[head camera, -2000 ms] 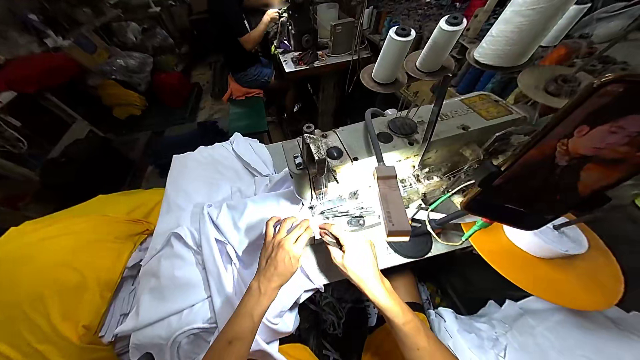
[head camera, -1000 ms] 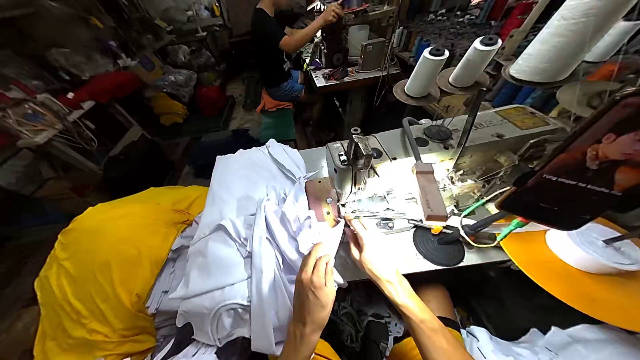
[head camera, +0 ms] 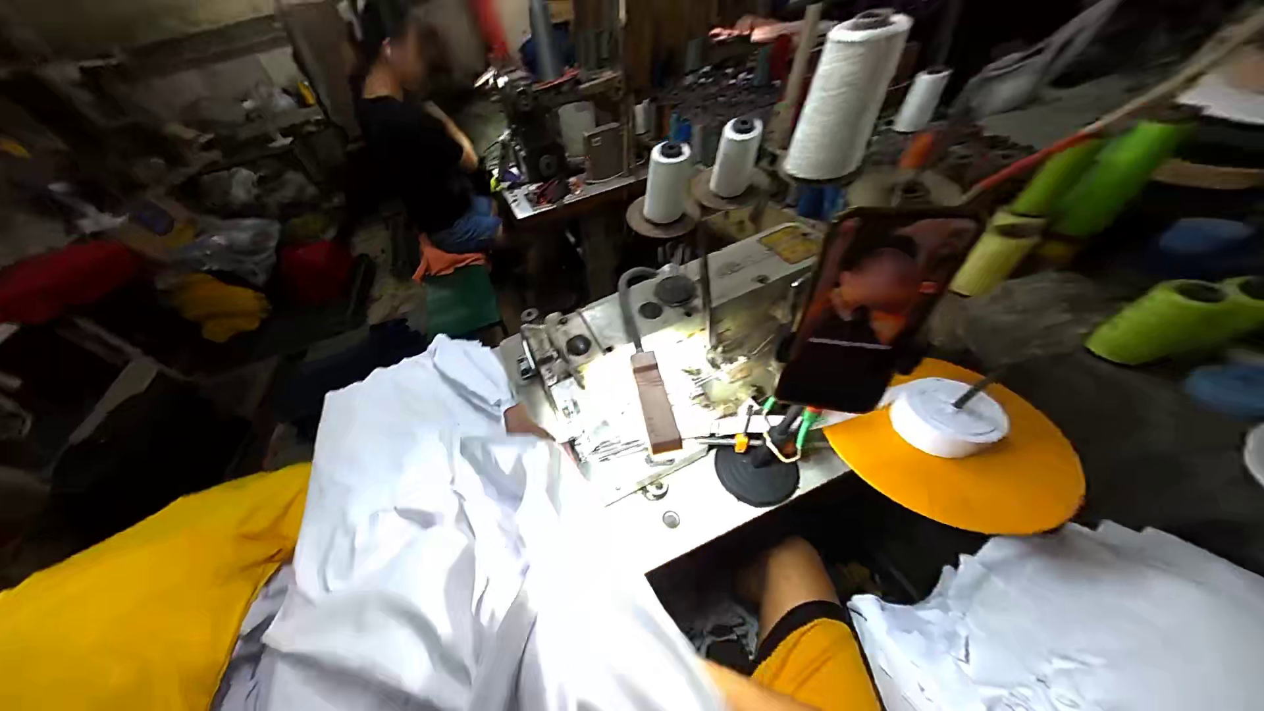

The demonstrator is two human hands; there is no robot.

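Observation:
White fabric (head camera: 425,533), blurred and bright at its lower right, spreads from the left side of the industrial sewing machine (head camera: 691,296) to the bottom edge. My right hand (head camera: 746,688) is mostly out of sight; only a blurred strip of skin shows at the fabric's lower right edge, so its grip cannot be told. I cannot make out my left hand. Between the fabric and the machine's needle area a small brown shape (head camera: 525,422) shows, too unclear to name. A lit lamp bar (head camera: 656,403) hangs over the machine bed.
Yellow fabric (head camera: 148,592) lies at left, more white fabric (head camera: 1076,622) at lower right. A phone (head camera: 879,306) stands by an orange disc (head camera: 1037,474). White thread cones (head camera: 667,185) rise behind the machine. Another person (head camera: 415,148) sits at a machine further back.
Both hands were at the fabric's edge by the needle area; they have left that spot. The white fabric has shifted and covers more of the front. The view has swung right.

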